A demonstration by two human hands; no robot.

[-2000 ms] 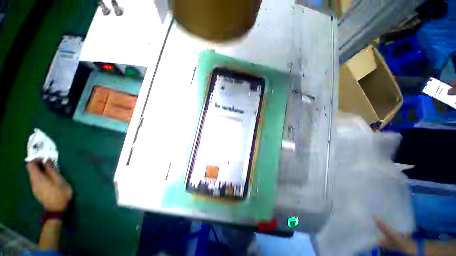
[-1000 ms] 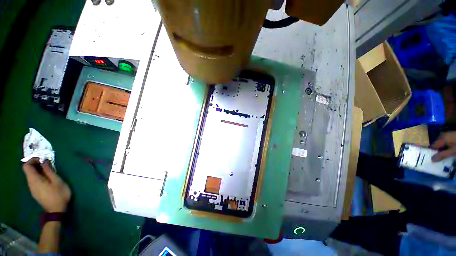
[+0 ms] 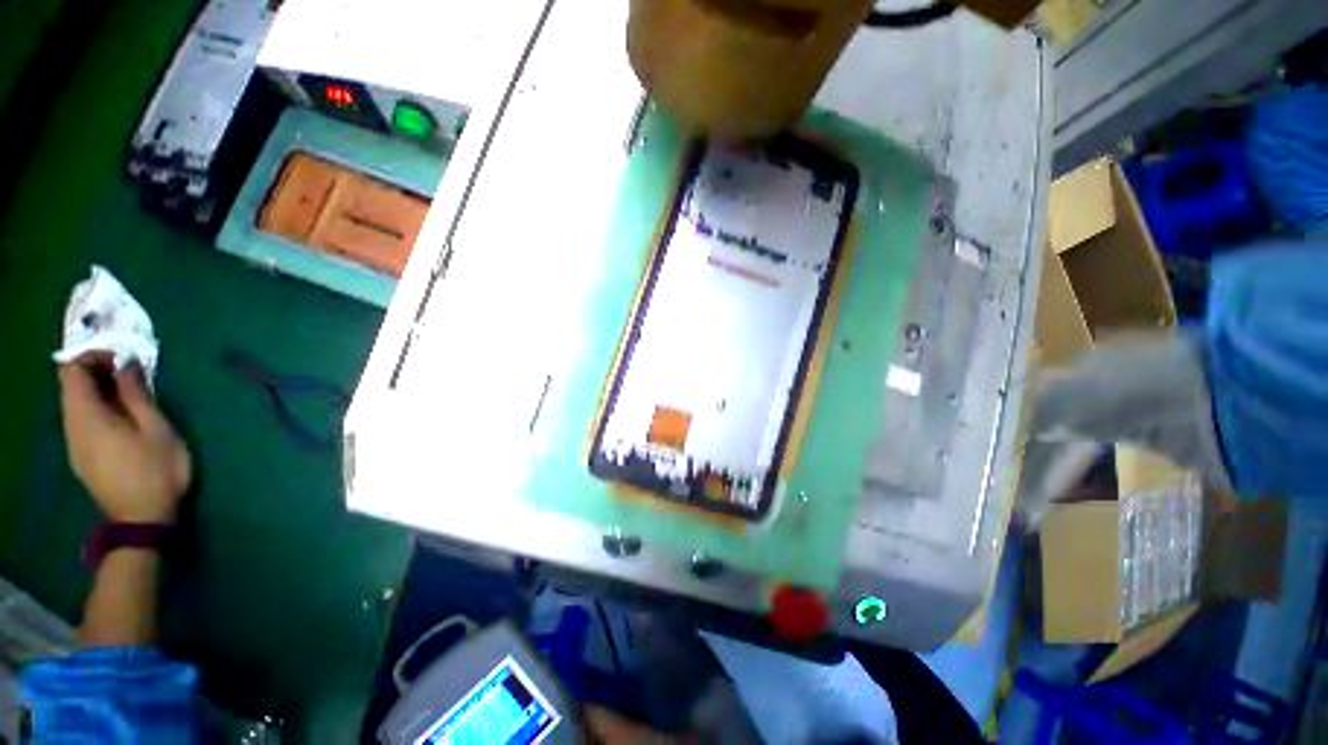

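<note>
A phone housing [image 3: 721, 328], whitish inside with a dark edge and an orange-brown square, lies in the pale green nest [image 3: 838, 495] of the press machine [image 3: 481, 291]. The brass-coloured cylinder [image 3: 743, 58] hangs over its top end. My left hand [image 3: 124, 451] is at the far left, its fingertips shut on a small crumpled white piece [image 3: 109, 328], away from the press. A small patch of skin shows at the bottom edge beside a grey tester [image 3: 481, 699] with a lit blue-white screen. I cannot tell if it is my right hand.
Left of the press are a green-edged fixture with an orange-brown pad [image 3: 342, 211], more phone housings [image 3: 204, 88] and dark pliers-like handles [image 3: 291, 393]. Red and green buttons sit on the front edge. At right are cartons [image 3: 1107, 248], blue stools and a person's blurred blue sleeve [image 3: 1282, 364].
The view has shifted, and the press and housing appear higher and further right than one second ago. More of the tester shows. A blurred sleeve has come in at right. My left hand still holds the white piece.
</note>
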